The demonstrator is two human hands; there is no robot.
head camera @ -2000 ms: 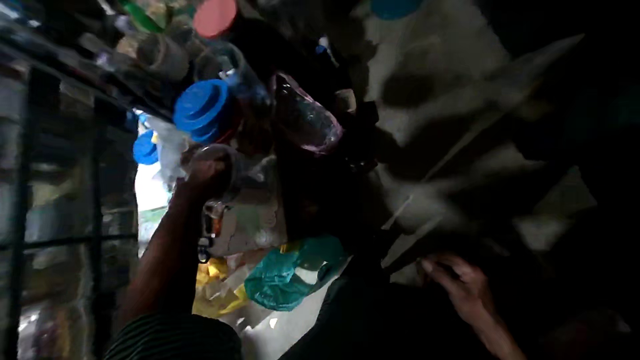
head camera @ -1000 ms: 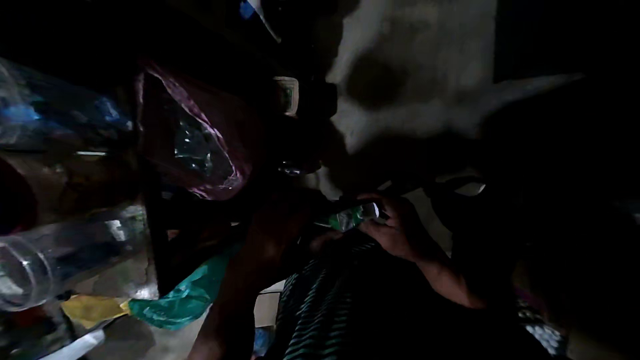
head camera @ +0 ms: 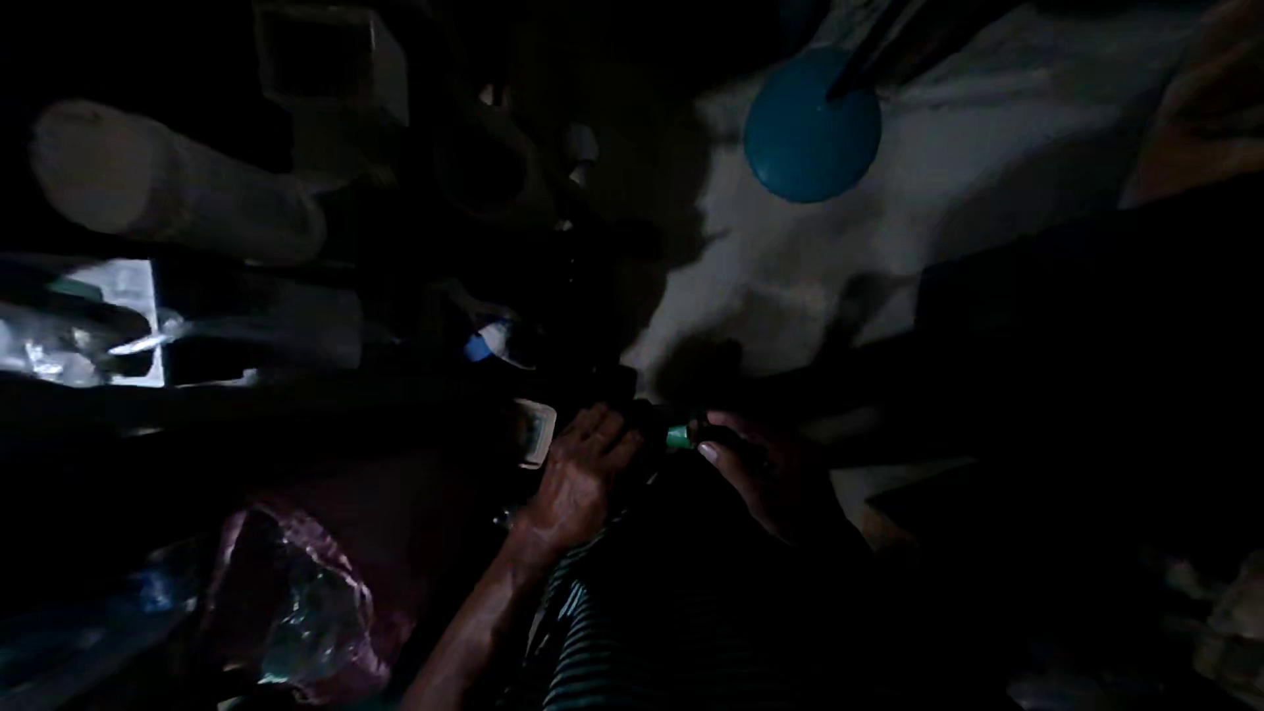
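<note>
The scene is very dark. My right hand (head camera: 746, 459), right of centre, has its thumb and fingers closed around a small green object (head camera: 678, 437), whose green end sticks out to the left. In the earlier frame it looks like a small bottle or tube. Just left of it is my left hand (head camera: 590, 474), back up with fingers bent; whether anything is under its fingers is hidden in shadow. A pale box-like thing with a rounded rim (head camera: 536, 434) lies close beside my left hand. Part of a striped garment (head camera: 602, 632) shows below both hands.
A pink-edged bag (head camera: 370, 612) with clear plastic inside stands at lower left. Upper left are a pale cylindrical container (head camera: 178, 183) and a box-shaped container (head camera: 390, 69). A round blue stool or lid (head camera: 812, 128) is on the grey floor (head camera: 987, 138) at upper right.
Two seconds ago my left hand was among the containers by a blue lid; it has since come over beside my right hand. The view has swung, bringing the blue round thing in.
</note>
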